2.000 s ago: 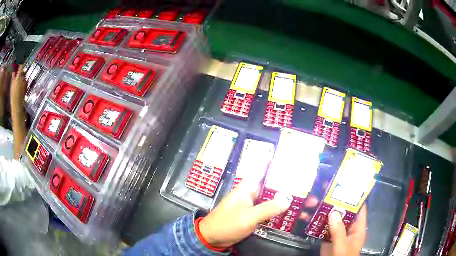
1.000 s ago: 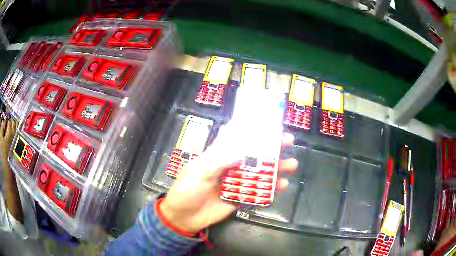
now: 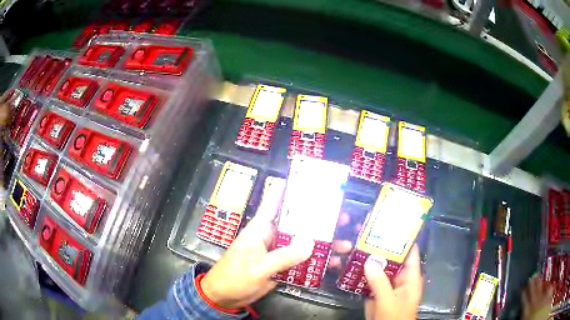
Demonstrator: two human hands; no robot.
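My left hand (image 3: 250, 265) holds a red keypad phone (image 3: 312, 206) over the blister tray, its screen glowing white and the thumb on its keys. My right hand (image 3: 394, 284) holds a second red phone (image 3: 395, 225) beside it, yellow frame round a lit screen, thumb on its upper keys. Several lit phones lie in the clear blister tray (image 3: 451, 244): a back row with one phone (image 3: 375, 147) among them, and a front-left phone (image 3: 228, 203). Another phone in the front row is partly hidden behind my left hand and its phone.
A tall clear tray stack (image 3: 134, 187) with red phones, mostly backs up, stands at left. Pens (image 3: 478, 250) and a lit phone (image 3: 481, 297) lie right of the tray. A green conveyor belt (image 3: 337, 62) runs behind. Another person's hand (image 3: 536, 299) is at the right edge.
One second ago only my left hand held a phone, raised over the tray. Now it is lower, and my right hand has come in from out of view with a second lit phone.
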